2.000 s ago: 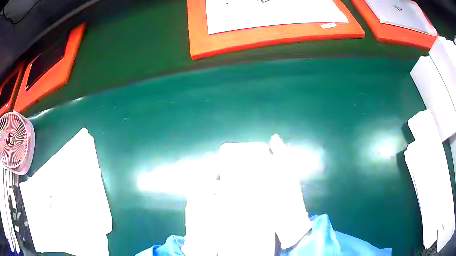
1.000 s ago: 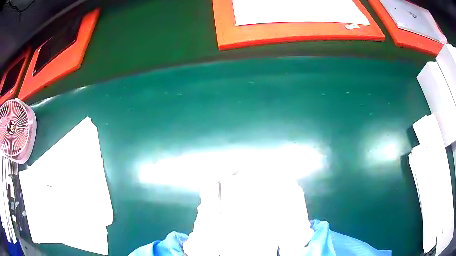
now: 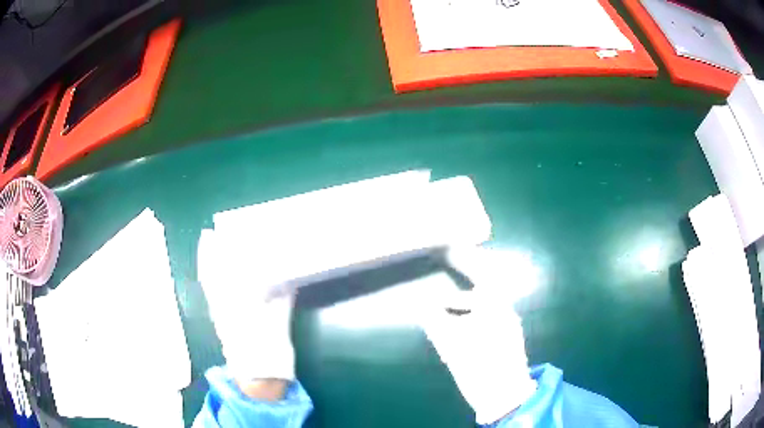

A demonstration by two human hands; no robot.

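A long, narrow white folded piece (image 3: 352,227) lies slightly slanted across the middle of the view, above the green work surface (image 3: 570,192), with a dark shadow below its near edge. My left hand (image 3: 251,326), in a white glove, is shut on its left end. My right hand (image 3: 482,343), also white-gloved, is at its right end and holds it there. Glare merges the gloves with the piece, so the exact finger positions are hard to tell.
White sheets (image 3: 113,334) lie at left beside a pink fan (image 3: 25,230). A fanned white pile (image 3: 725,326) and upright white blocks (image 3: 729,159) stand at right. Orange pads (image 3: 519,71) with panels or white sheets lie on the conveyor behind.
My hands have moved apart and forward from near my body. The white piece now shows lengthwise between them. The view has shifted slightly.
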